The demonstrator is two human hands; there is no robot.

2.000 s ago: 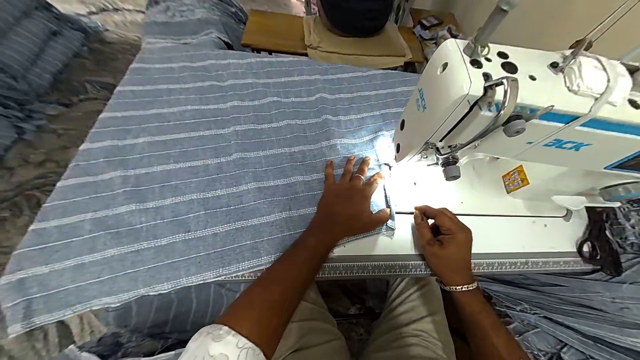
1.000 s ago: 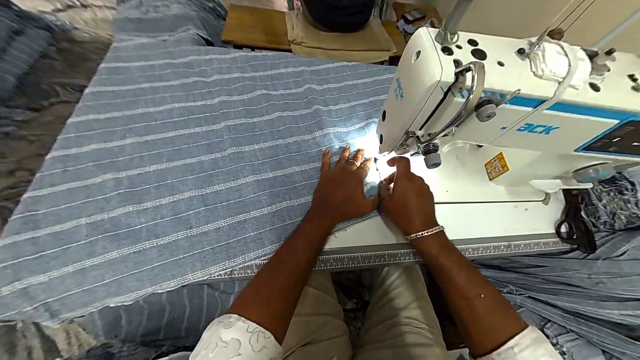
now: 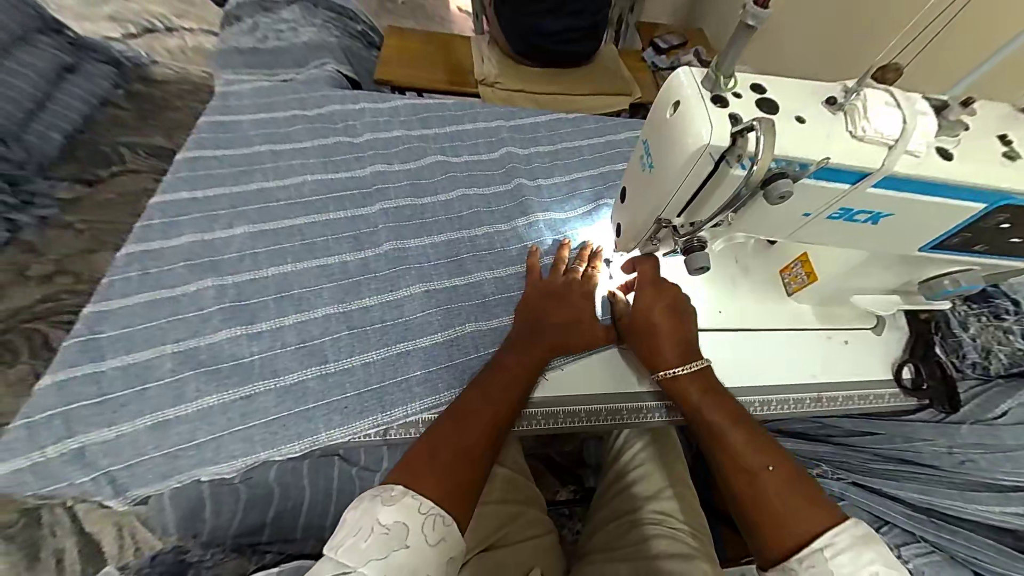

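A large blue-grey cloth with white stripes [image 3: 344,272] lies spread over the table, its right edge under the head of a white Jack sewing machine [image 3: 672,160]. My left hand [image 3: 560,308] rests flat on the cloth beside the lit needle area, fingers spread. Close against it, my right hand [image 3: 658,316] has its thumb and forefinger at the cloth's edge, just below the presser foot area. The fingertips and needle are partly hidden by glare and the hand, so whether the right fingers pinch the cloth is unclear.
A measuring tape strip [image 3: 608,414] runs along the table's front edge. Black scissors [image 3: 920,372] lie at the right, near heaped striped cloth [image 3: 944,448]. Behind stands a wooden bench [image 3: 428,60] with a cushion [image 3: 552,80]. More cloth is piled at the left.
My right hand has moved from the machine bed, right of the cloth, up and left to the cloth's edge beside my left hand. My left hand stays on the cloth.
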